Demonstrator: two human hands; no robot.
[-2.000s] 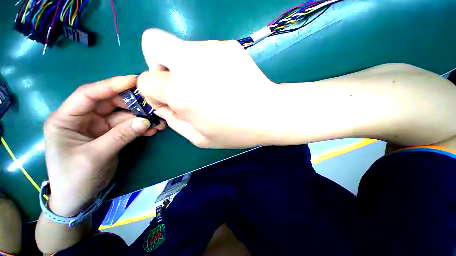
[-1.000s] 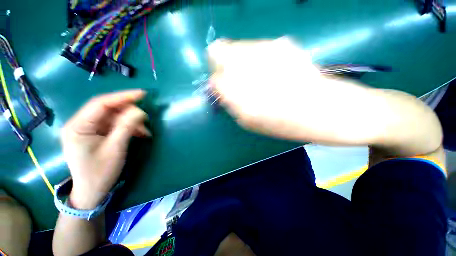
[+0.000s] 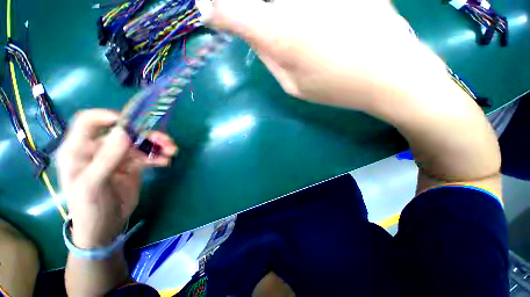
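Observation:
A multicoloured wire harness [image 3: 174,87], blurred, runs slantwise from my left hand up to my right hand. My left hand [image 3: 101,159] is closed around its lower end, where a small black connector housing [image 3: 149,148] shows between the fingers. My right hand [image 3: 308,46] is at the top, overexposed and cut off by the frame's upper edge. Its fingers are at the harness's upper end beside a white label [image 3: 205,10]; the exact grip is hard to see.
A pile of harnesses [image 3: 125,49] with black connectors lies at the upper left. More harnesses lie at the far left [image 3: 39,98] by a yellow line, at the upper right [image 3: 485,20], and partly behind my right forearm [image 3: 465,87]. Another person's arm [image 3: 17,255] is at lower left.
My left hand was empty a second ago and now holds a harness end. My right hand has moved up to the pile's side. The harness held two seconds ago is no longer in my hands.

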